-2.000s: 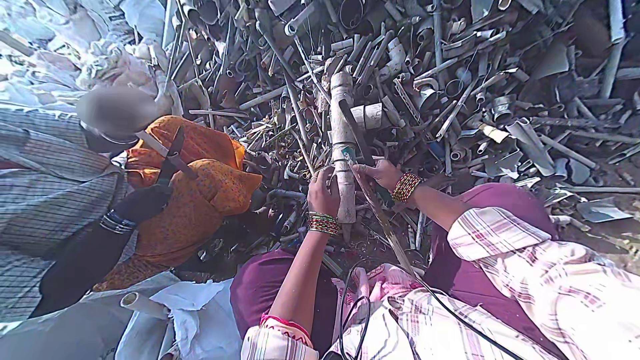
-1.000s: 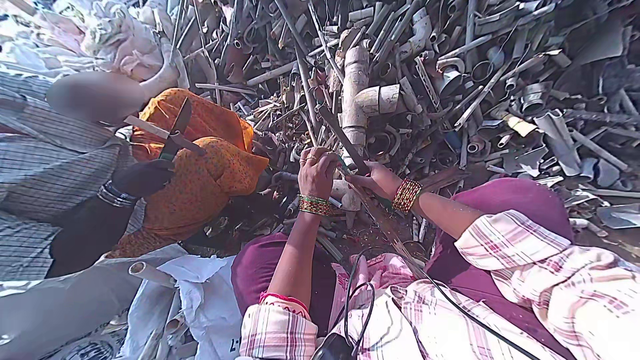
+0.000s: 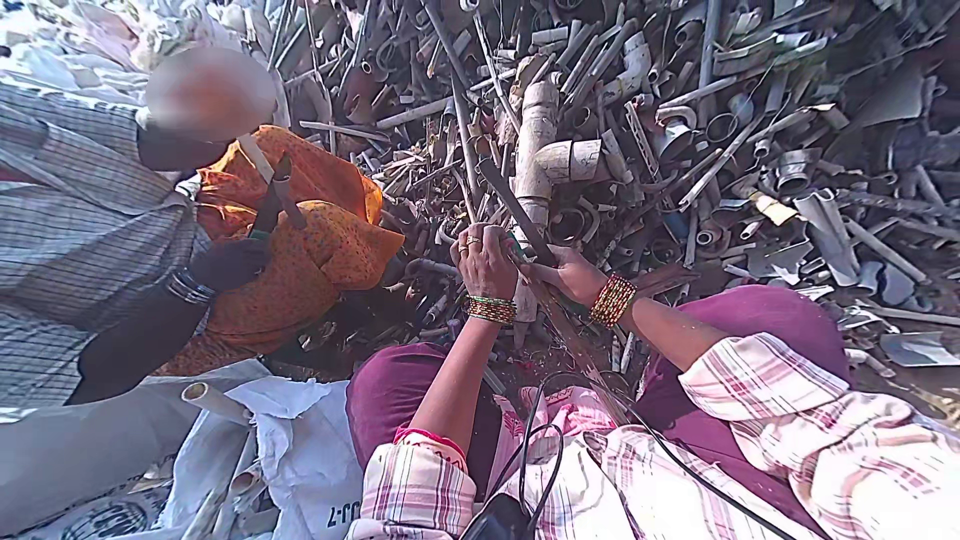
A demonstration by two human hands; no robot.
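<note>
My left hand, with bangles and rings, is curled around the lower end of a long thin strip that reaches up into the scrap. Beside it, my right hand grips a dark flat bar slanting up to the left. A long brown strip runs from between the hands down to my lap. Just beyond and partly beneath them lies a dirty off-white plastic pipe with a tee fitting. A bit of green shows between the hands; what it belongs to is hidden by the fingers.
Broken plastic pipes and fittings are heaped ahead and to the right. At the left sits another person, a dark blade in one gloved hand. White sacks with pipe pieces lie at lower left. A black cable crosses my lap.
My left hand has moved from the left side of the pipe up over it, closer to my right hand. The view has shifted slightly.
</note>
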